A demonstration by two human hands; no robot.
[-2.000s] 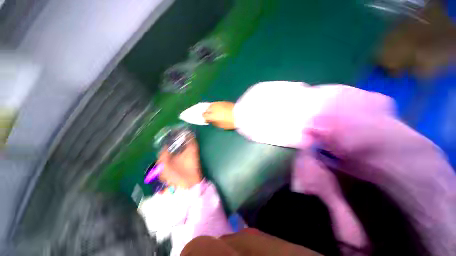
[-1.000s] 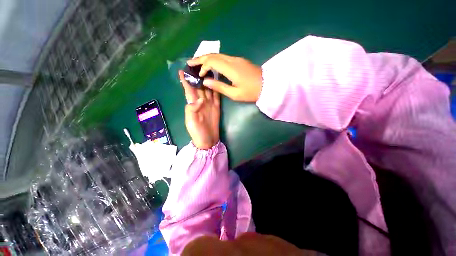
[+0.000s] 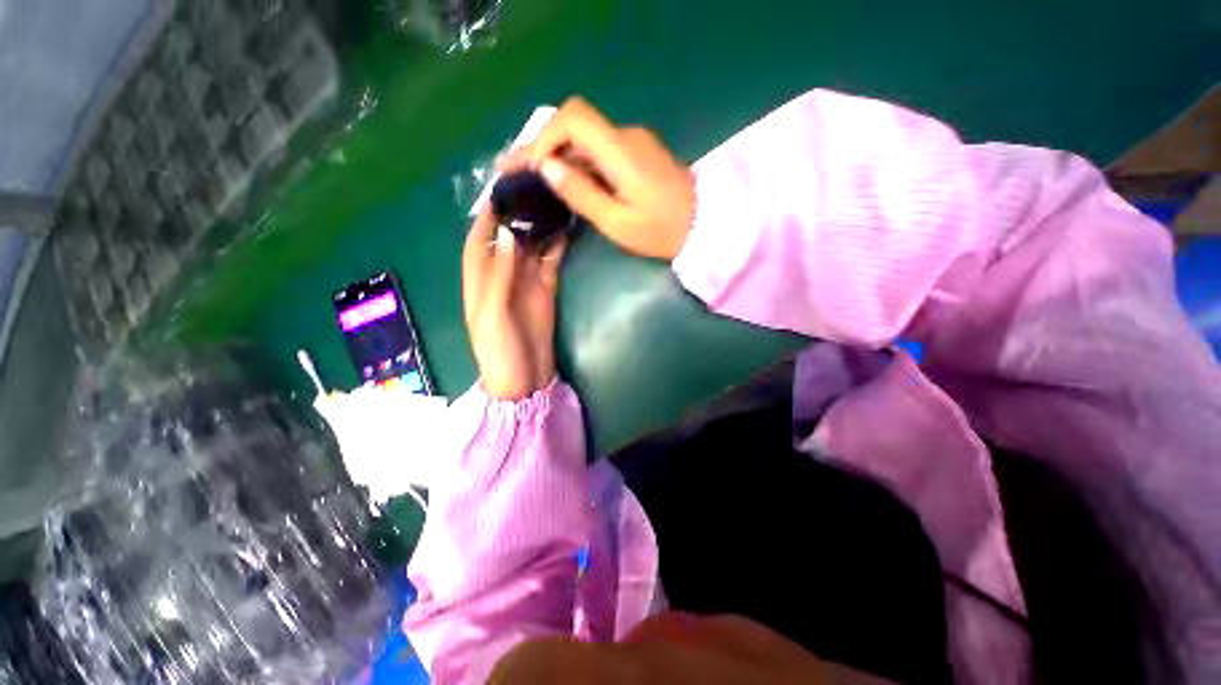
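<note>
A round black case (image 3: 526, 208) is held between my two hands above the green bench. My left hand (image 3: 509, 301) holds it from below, with fingers around its near side. My right hand (image 3: 619, 177) is on its upper right edge, with bent fingers and a white wipe (image 3: 537, 126) showing beyond the fingertips. Clear film (image 3: 471, 181) shows at the case's left side. Whether the case is open is unclear.
A lit smartphone (image 3: 380, 332) lies left of my left forearm, beside a white crumpled item (image 3: 382, 435) and a thin white stick (image 3: 311, 371). Glossy clear packs (image 3: 201, 522) pile up at lower left. Grey trays (image 3: 201, 147) line the far left. A brown box (image 3: 1178, 147) is at right.
Both hands came together at the case from apart two seconds ago. Since one second ago, the right fingers have curled more and the black face shows more fully.
</note>
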